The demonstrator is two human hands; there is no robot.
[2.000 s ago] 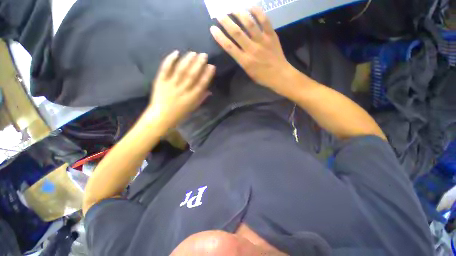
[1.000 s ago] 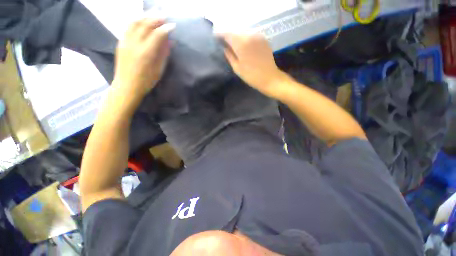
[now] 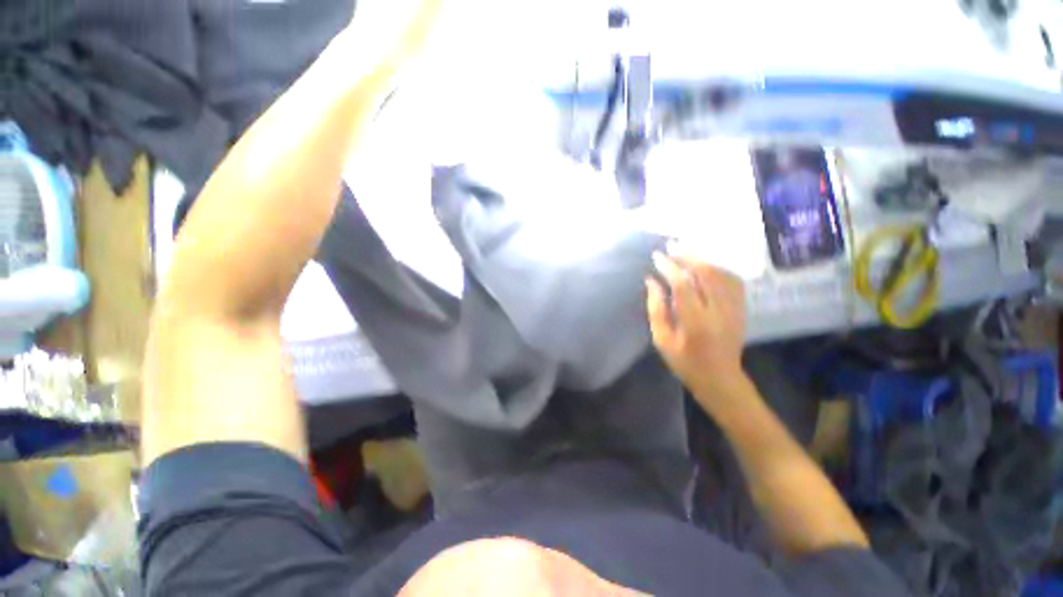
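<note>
A dark grey garment piece (image 3: 536,303) lies bunched on the white machine table and hangs over its front edge. The sewing machine (image 3: 804,111) stands at the top, partly washed out by glare, with its needle area (image 3: 629,140) just beyond the cloth. My right hand (image 3: 699,309) rests at the cloth's right edge with the fingertips touching it; whether it pinches the cloth is unclear. My left arm reaches up past the top edge of the picture, and the left hand is out of view.
A phone (image 3: 798,206) with a lit screen lies right of the cloth. Yellow-handled scissors (image 3: 898,276) lie beside it. Dark cloth (image 3: 105,82) is heaped at the upper left. A blue basket (image 3: 898,408) with dark cloth is below the table at right. A cardboard piece (image 3: 70,501) is at lower left.
The view has shifted up to show the machine, phone and scissors. My left hand has left the cloth and moved up out of the picture. My right hand has moved to the cloth's right edge.
</note>
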